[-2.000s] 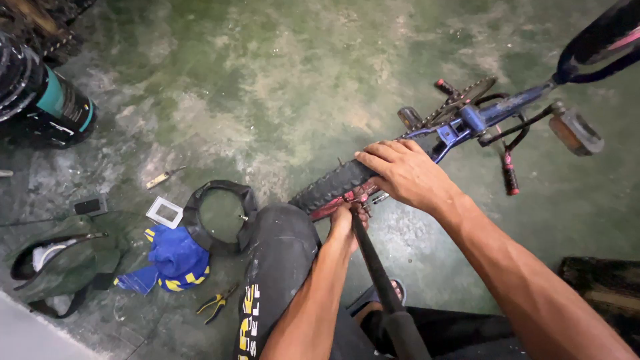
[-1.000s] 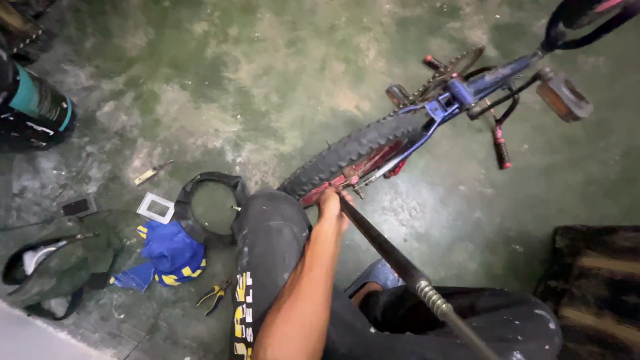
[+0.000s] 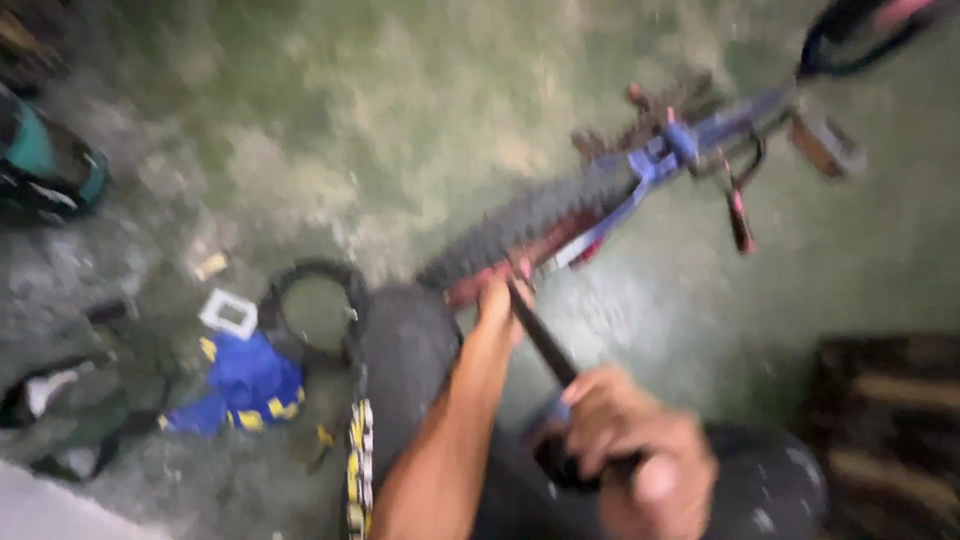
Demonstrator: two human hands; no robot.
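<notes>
A blue bicycle frame (image 3: 664, 154) lies tilted across the upper right, its knobby tire (image 3: 525, 221) running down to my knee. My left hand (image 3: 501, 300) is closed at the red part of the wheel, around the end of a long dark bar (image 3: 544, 334); exactly what its fingers grip is hidden. Lower down, my right hand (image 3: 637, 450) is curled around the near part of that bar, blurred by motion. A bicycle pedal (image 3: 825, 146) and a handlebar grip with a pink part (image 3: 739, 221) show beside the frame.
Left on the floor are a black ring-shaped item (image 3: 281, 300), a white square frame (image 3: 229, 313), blue and yellow cloth (image 3: 255, 382), a dark bag-like item (image 3: 112, 405) and blurred pliers (image 3: 322, 442). A black and teal bucket (image 3: 45, 161) stands upper left; a dark wooden object (image 3: 892, 427) lies right.
My right hand rested on the tire two seconds ago and was out of view one second ago; now it is on the bar. My left hand has stayed by the wheel.
</notes>
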